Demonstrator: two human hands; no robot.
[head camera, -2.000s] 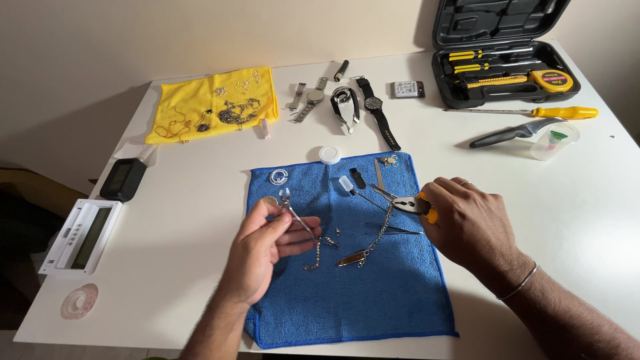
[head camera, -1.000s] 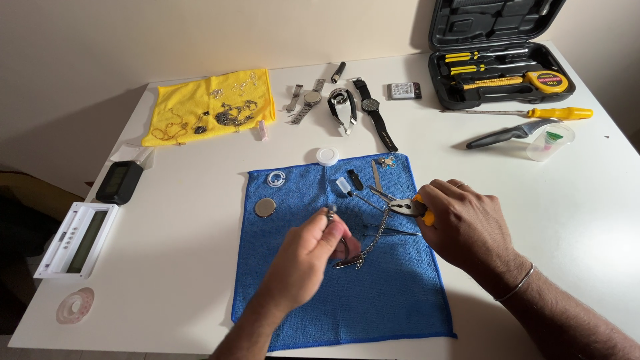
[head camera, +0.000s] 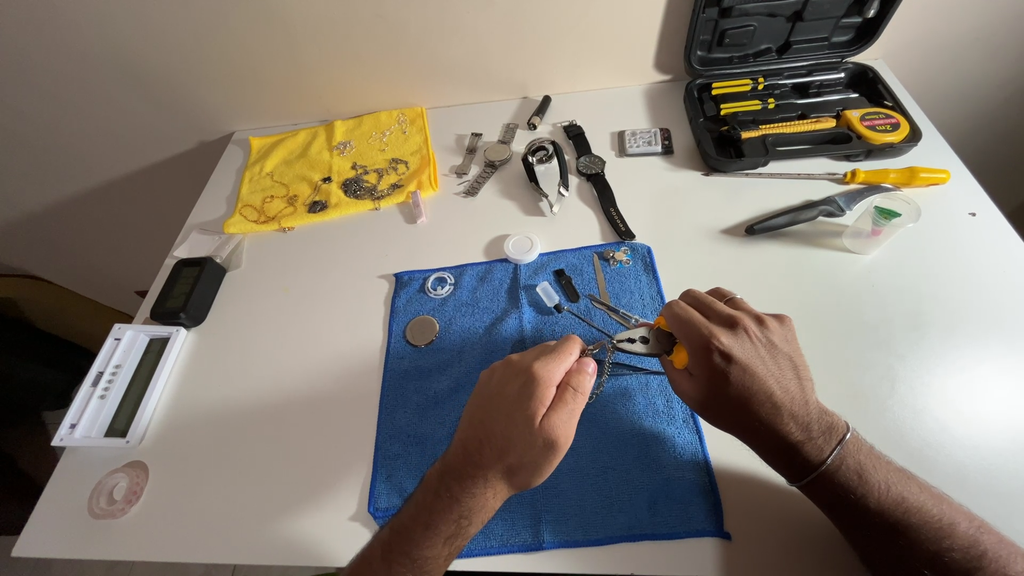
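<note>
My right hand (head camera: 736, 352) grips yellow-handled pliers (head camera: 640, 340), whose jaws point left over the blue cloth (head camera: 544, 496). Close by, my left hand (head camera: 528, 408) is closed on a metal chain bracelet (head camera: 602, 380), with a small metal end by the plier tips. Whether the jaws hold the chain I cannot tell. Behind the pliers lie tweezers or a similar pointed tool (head camera: 612, 308), a small clear cap (head camera: 548, 294), a black clip-like piece (head camera: 566, 284) and a flat metal file (head camera: 600, 276). A round metal disc (head camera: 422, 330) and a white plastic ring (head camera: 439, 285) lie on the cloth's left part.
Wristwatches (head camera: 591, 166) and a yellow cloth (head camera: 336, 132) with chains lie at the back. An open black tool case (head camera: 800, 160), a screwdriver (head camera: 896, 176), a knife (head camera: 800, 214) and a clear cup (head camera: 868, 232) are at the right. Digital devices (head camera: 188, 292) and a tape roll (head camera: 118, 490) sit left.
My left hand has moved right to the plier tips. Two seconds ago it held a thin metal tool further left; that tool is no longer plain in it. The metal disc came into view from behind it.
</note>
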